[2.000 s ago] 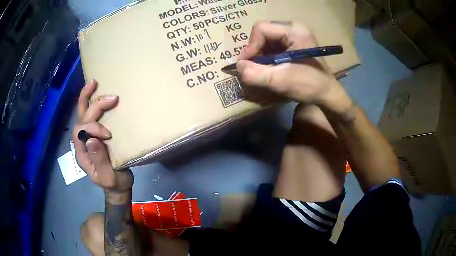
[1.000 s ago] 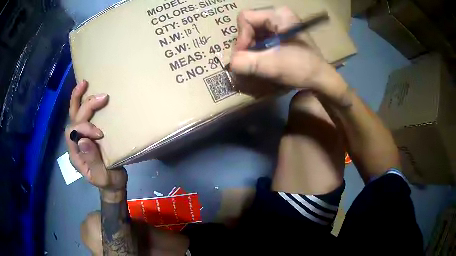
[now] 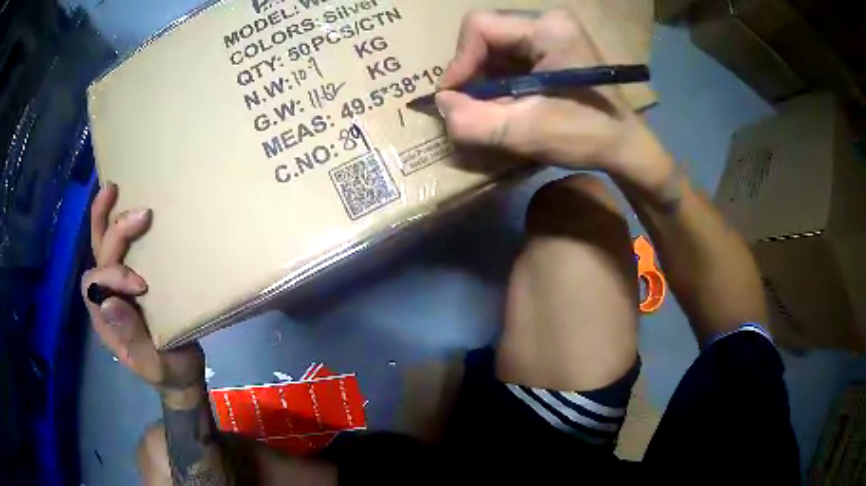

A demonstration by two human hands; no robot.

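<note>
A tan shipping carton (image 3: 204,190) with black print is tilted in front of me, clear tape along its lower edge. Handwriting stands after N.W., G.W. and C.NO., and a short stroke shows further right. My right hand (image 3: 532,104) holds a dark marker pen (image 3: 570,80) with its tip at or just above the carton, right of that stroke. My left hand (image 3: 123,285) supports the carton's lower left corner and holds a small black pen cap (image 3: 97,292) between its fingers.
Red-orange sticker sheets (image 3: 290,408) lie on the blue-grey floor (image 3: 399,323) below the carton. An orange ring-shaped part (image 3: 649,275) shows beside my knee. More tan cartons (image 3: 779,199) stand at the right. A blue curved edge (image 3: 59,332) runs down the left.
Digits and then a separate stroke have appeared at the C.NO. line. The carton and my left hand have shifted left in view. The orange part beside my knee shows more.
</note>
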